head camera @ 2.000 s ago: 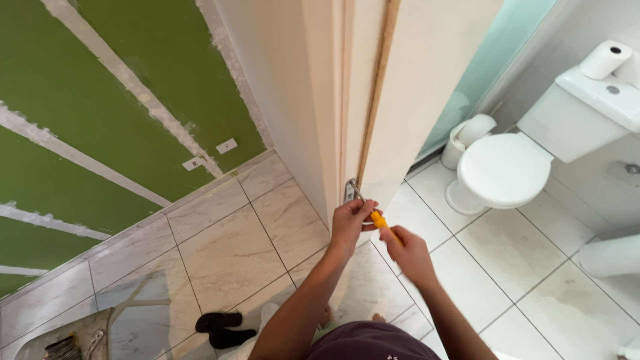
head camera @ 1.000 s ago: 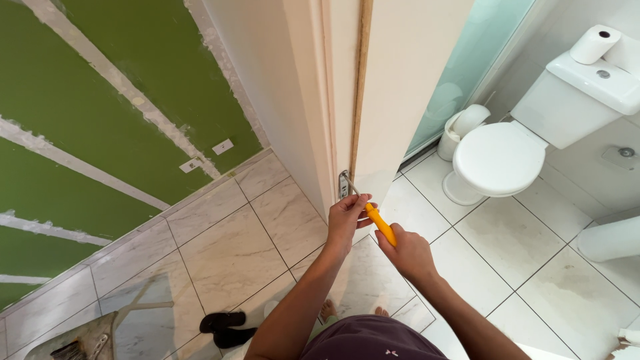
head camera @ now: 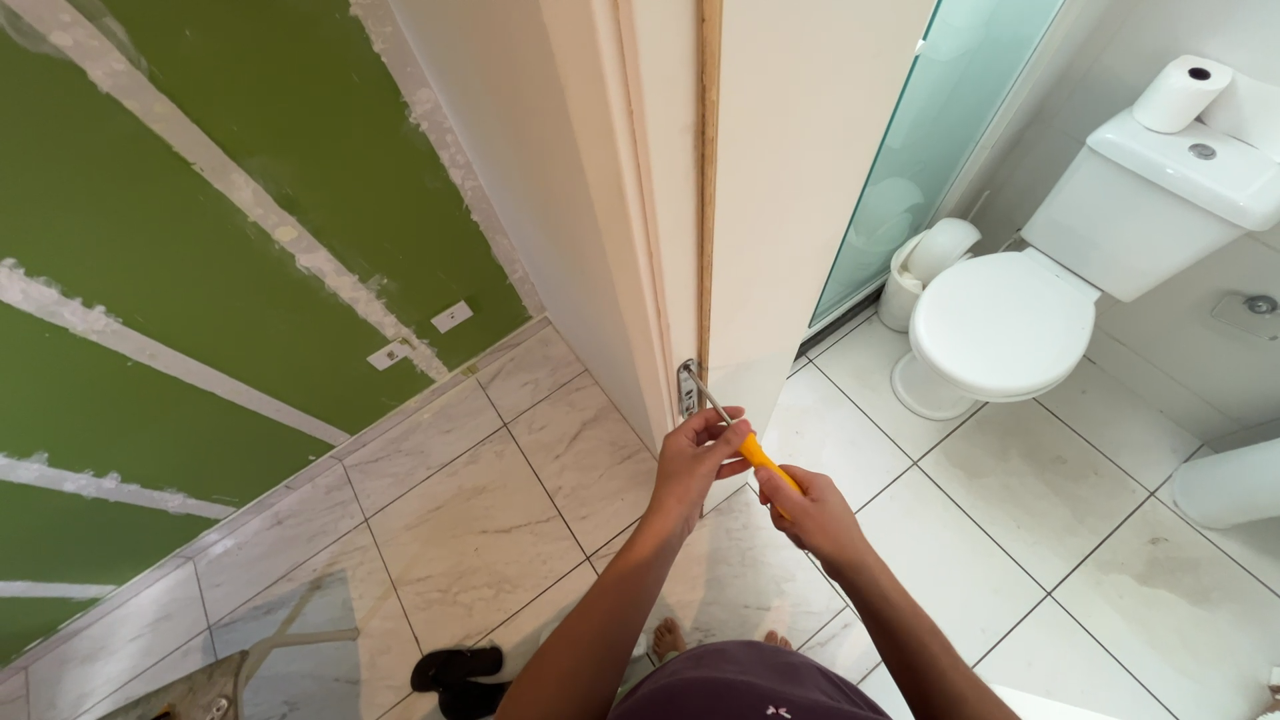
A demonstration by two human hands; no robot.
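Note:
A screwdriver with a yellow handle [head camera: 768,465] reaches up and left to a metal strike plate [head camera: 688,390] on the pale door frame [head camera: 665,250]. Its tip meets the upper part of the plate. My right hand [head camera: 815,510] grips the handle's rear end. With thumb and fingers, my left hand [head camera: 700,455] pinches the front of the handle and the base of the shaft, just below the plate. Whether a screw sits under the tip is too small to tell.
Right of the frame stand a white toilet [head camera: 1005,325], a small waste bin [head camera: 900,290] and a glass shower panel [head camera: 900,170]. A green wall [head camera: 250,130] is at left. Black flip-flops [head camera: 460,680] and a worn board [head camera: 190,690] lie low on the left, near my bare feet.
Two seconds ago both hands were closer together at the plate. The right hand has moved back along the screwdriver, and more of its handle and shaft shows now.

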